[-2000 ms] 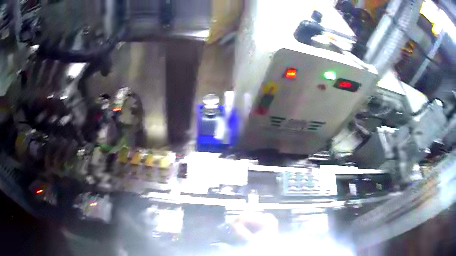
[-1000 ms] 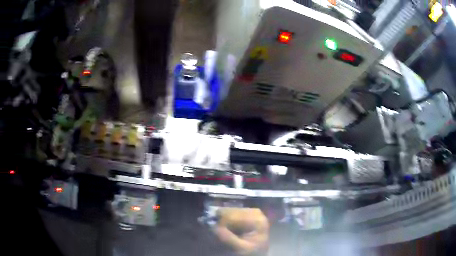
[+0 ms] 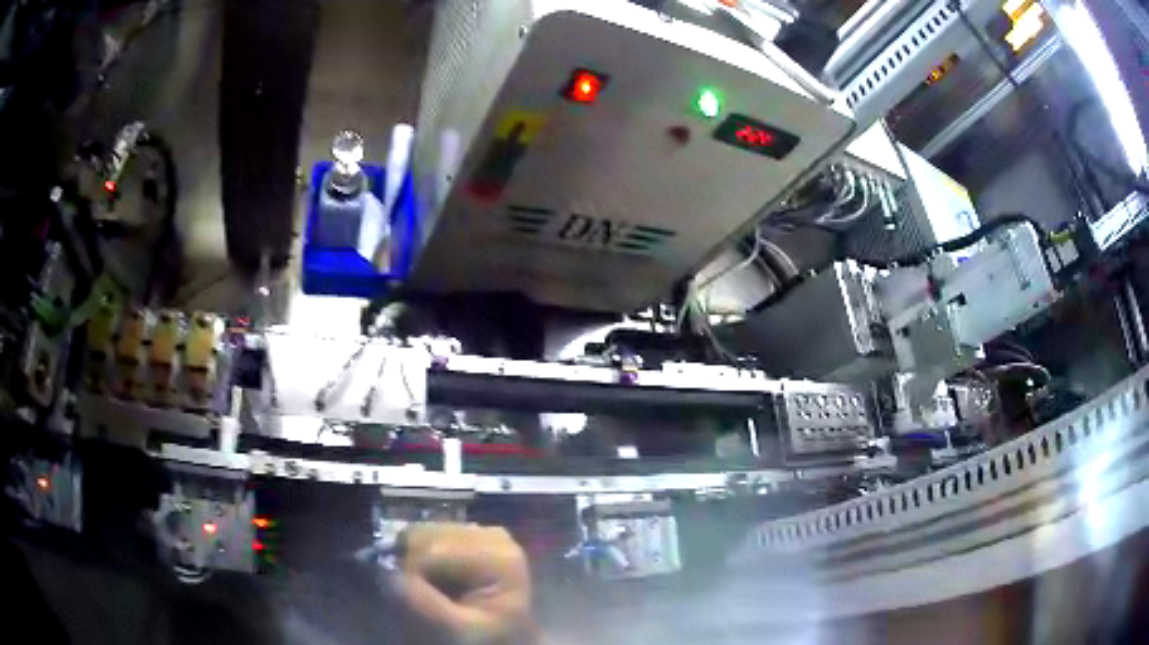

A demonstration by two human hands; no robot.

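One bare hand, which looks like my right hand, is at the bottom edge, left of centre. Its fingers are curled; blur and haze hide whether it holds anything. My left hand is not in view. Beyond the hand, the conveyor track crosses the cell. A silver carrier tray with rows of round pockets sits at the track's right part. A small silver stopper unit is right of the hand, on the track's near side; another stopper unit is to its left.
The large pale DN unit hangs over the track, with red and green lamps lit. A blue bin with a clear bottle stands left of it. Brass-coloured blocks are at left. Silver machinery and a slotted strip are at right.
The view has shifted, so the DN unit, bin and track lie further left. The hand also sits further left in the picture, still curled. The pocketed tray has come into clearer view.
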